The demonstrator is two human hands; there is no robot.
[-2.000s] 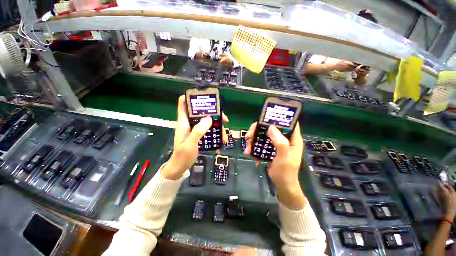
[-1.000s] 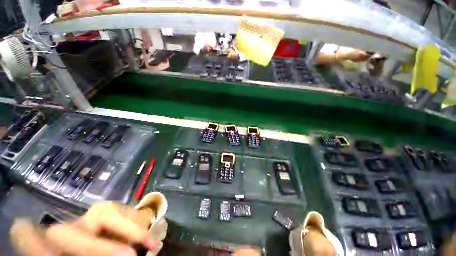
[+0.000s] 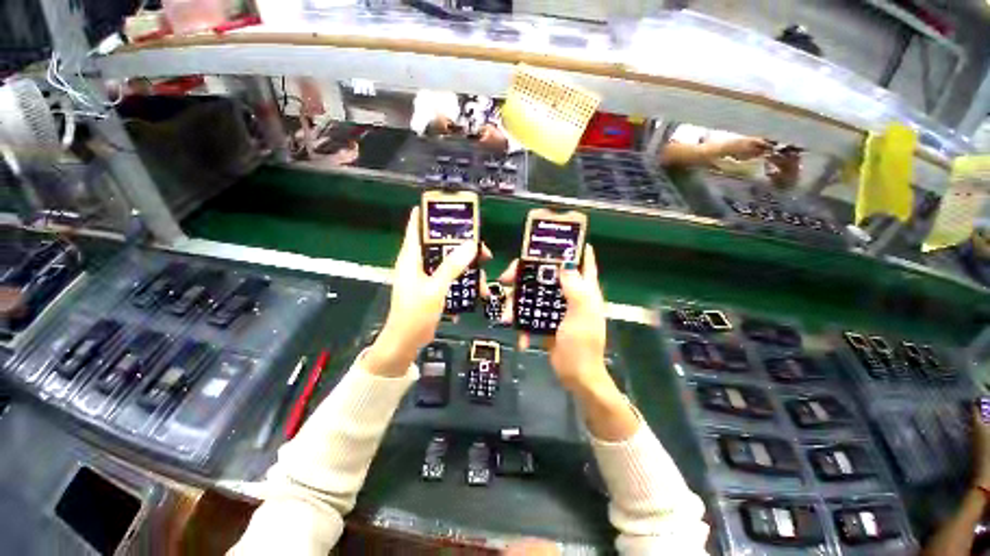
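Observation:
My left hand (image 3: pixel 426 285) holds an upright black keypad phone with a gold rim (image 3: pixel 451 224), its small screen lit dark purple with white text. My left thumb lies on its keys. My right hand (image 3: pixel 578 315) holds a similar gold-rimmed keypad phone (image 3: pixel 541 295), its screen also lit, my thumb near the upper keys. Below them a keypad phone (image 3: pixel 484 371) lies face up in the centre tray, beside a phone lying back up (image 3: pixel 433 376). Small battery packs (image 3: pixel 478 462) lie near my edge of the bench.
A left tray (image 3: pixel 233 418) and a right tray (image 3: pixel 809 521) hold phones back up. A red pen (image 3: pixel 306 395) lies left of centre. A flat smartphone (image 3: pixel 98 508) is at lower left. Yellow sheets (image 3: pixel 550 113) hang from the shelf. Another person's arm (image 3: pixel 966 519) is at the right edge.
One second ago both hands were low at the near edge, the left blurred, with no phone visible in them. Now both are raised at the centre, each holding a lit keypad phone.

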